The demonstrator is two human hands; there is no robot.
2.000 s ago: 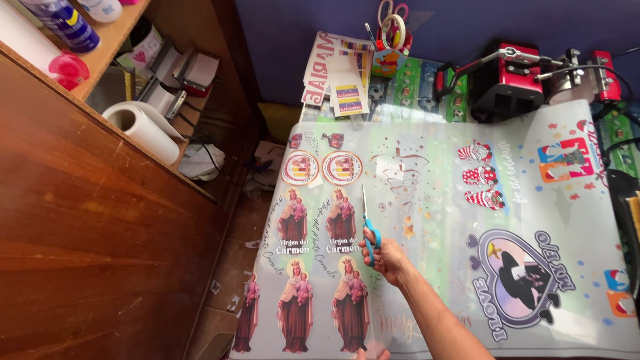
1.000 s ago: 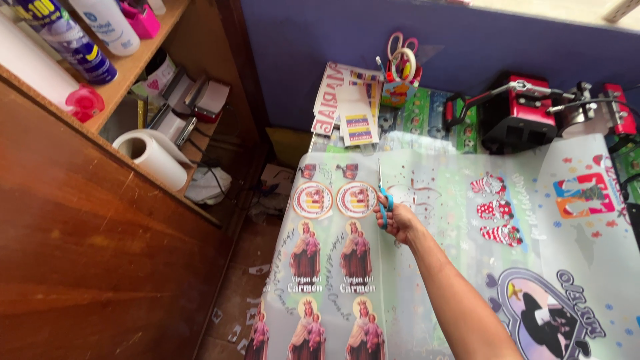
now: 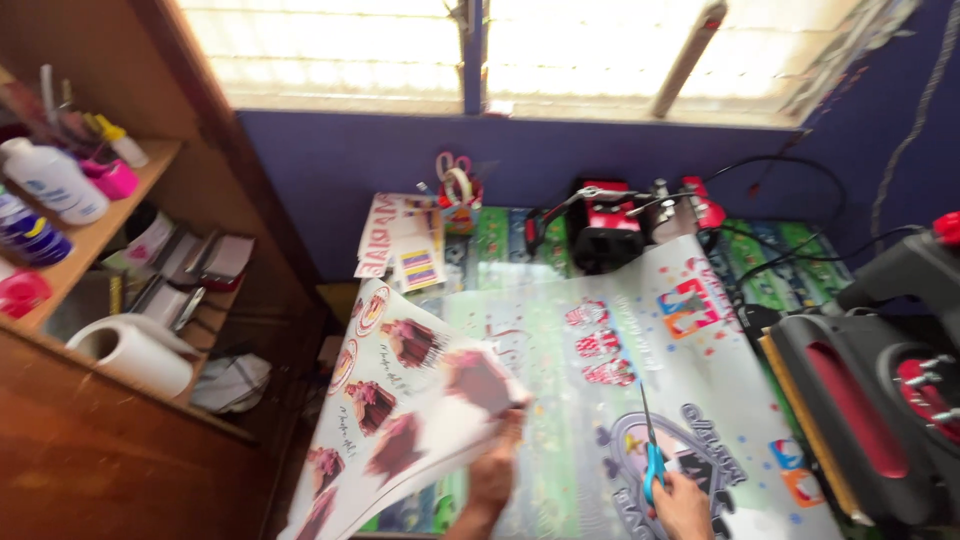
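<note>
My left hand [image 3: 495, 469] grips the near right corner of a printed film strip [image 3: 420, 375], which bears repeated robed figures and round emblems; that corner is lifted and folds over. In my right hand [image 3: 682, 506] are blue-handled scissors [image 3: 652, 450], with the blades pointing away from me. They are over the larger translucent film sheet [image 3: 555, 450], printed with gnomes, a heart-shaped design and colourful motifs. A gap between strip and sheet shows near my left hand; whether they are parted along their full length I cannot tell.
A mug press [image 3: 607, 225] stands at the back of the table, beside a pen cup [image 3: 459, 202] and printed papers [image 3: 405, 240]. At the right is a black heat press [image 3: 847, 405]. Wooden shelves [image 3: 150, 180] on the left hold bottles and a white paper roll [image 3: 135, 352].
The strip of figures, flat one second ago, is now lifted and bent in my left hand. My right hand with the scissors has moved right and nearer to me. The view has swung up and right.
</note>
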